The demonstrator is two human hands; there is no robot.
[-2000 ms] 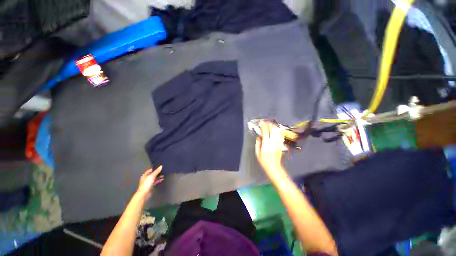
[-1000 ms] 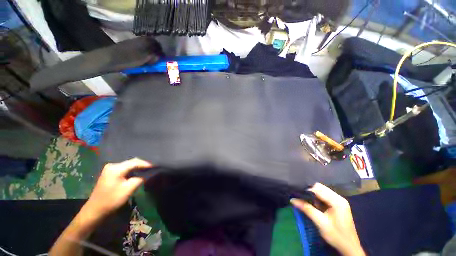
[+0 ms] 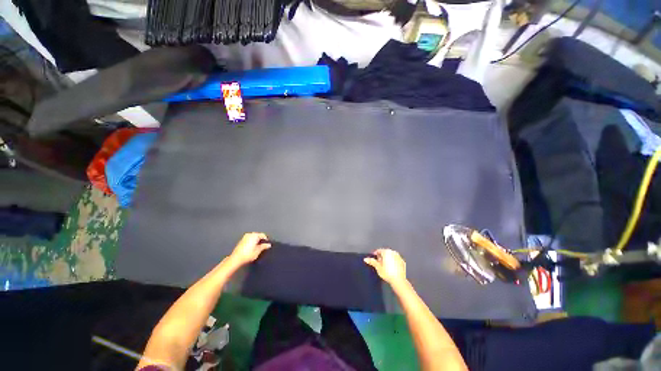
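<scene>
A dark navy skirt piece point(image 3: 315, 279) lies at the near edge of the grey ironing table point(image 3: 312, 174), its lower part at the table's front rim. My left hand point(image 3: 250, 248) pinches its far left corner. My right hand point(image 3: 388, 265) pinches its far right corner. The cloth's far edge runs nearly straight between my hands. The silver steam iron point(image 3: 470, 253) with an orange-tan handle rests on the table to the right of my right hand, not held.
A blue bolster point(image 3: 290, 81) and a red and white packet point(image 3: 233, 101) lie at the far edge, beside crumpled dark cloth point(image 3: 413, 76). A yellow hose point(image 3: 641, 196) hangs at right. A navy stack point(image 3: 558, 346) is at lower right. A padded arm point(image 3: 123, 88) is at far left.
The cloth was held up, blurred, between widely spread hands; it now lies flatter on the table's near edge, with my hands closer together. Earlier, my right hand was on the iron.
</scene>
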